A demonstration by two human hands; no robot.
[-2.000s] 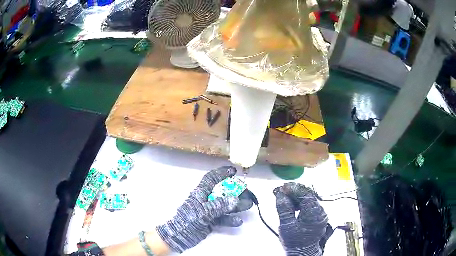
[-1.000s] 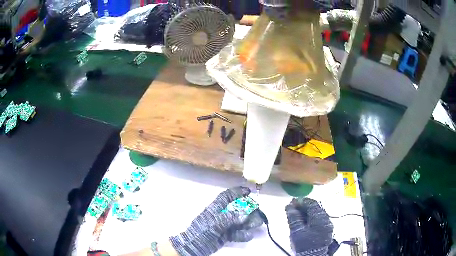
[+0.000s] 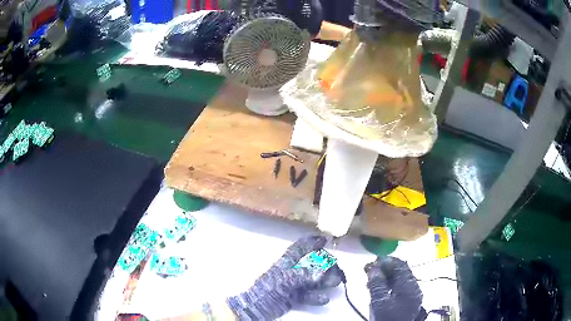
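Observation:
My left hand (image 3: 285,282), in a grey-black striped knit glove, holds a small green-white circuit board (image 3: 320,260) by its edges, just below the metal tip (image 3: 334,240) under the white sleeve (image 3: 346,188). Whether board and tip touch cannot be told. A black cable (image 3: 349,298) runs down from beside the board and my left fingers. My right hand (image 3: 394,289), gloved alike, is to the right with its fingers together; a thin strand leads right from it. What its fingers pinch is too small to tell.
Several waiting boards (image 3: 150,244) lie on the white sheet (image 3: 213,241) at left. A black panel (image 3: 69,213) bears more boards at far left. The wooden platform (image 3: 231,163) holds a fan (image 3: 267,59) and dark rods (image 3: 297,175). Black leads (image 3: 513,285) lie at right, beside a grey post (image 3: 516,157).
The view has shifted, so the scene sits lower and farther right in the picture. My left hand still holds the board under the tip. My right hand stays to its right, with fingers closer together than before.

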